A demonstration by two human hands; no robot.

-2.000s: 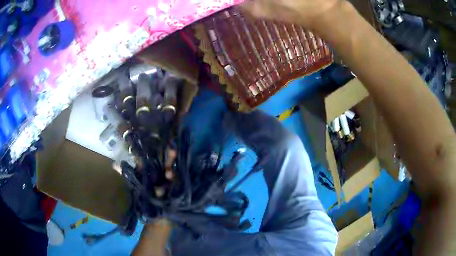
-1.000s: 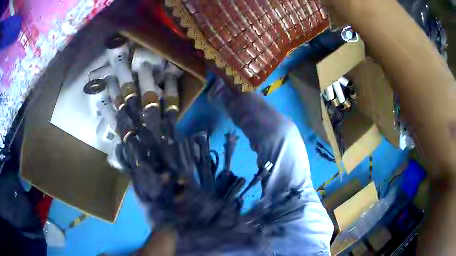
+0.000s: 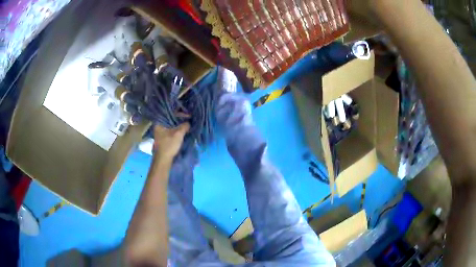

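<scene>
My left hand (image 3: 171,136) is closed around a bundle of dark power cords (image 3: 162,104) at the near edge of an open brown carton (image 3: 62,161). The cords lead to several white tubular appliances (image 3: 107,83) with gold-brown rings, which lie in the carton over a white sheet (image 3: 73,91). My right arm reaches up the right side; the right hand is blurred and cut off at the top edge, so its grip is unclear.
A red-brown woven cover with gold fringe (image 3: 276,34) hangs at the top. Another open carton (image 3: 355,172) at the right holds white appliances (image 3: 339,108) with dark cords. My legs (image 3: 261,182) extend over the blue floor (image 3: 214,193). A blue object (image 3: 406,214) is at lower right.
My left hand has moved up and forward with the cord bundle, towards the carton. The appliances sit farther up in the carton. The view has shifted, showing more floor and my legs.
</scene>
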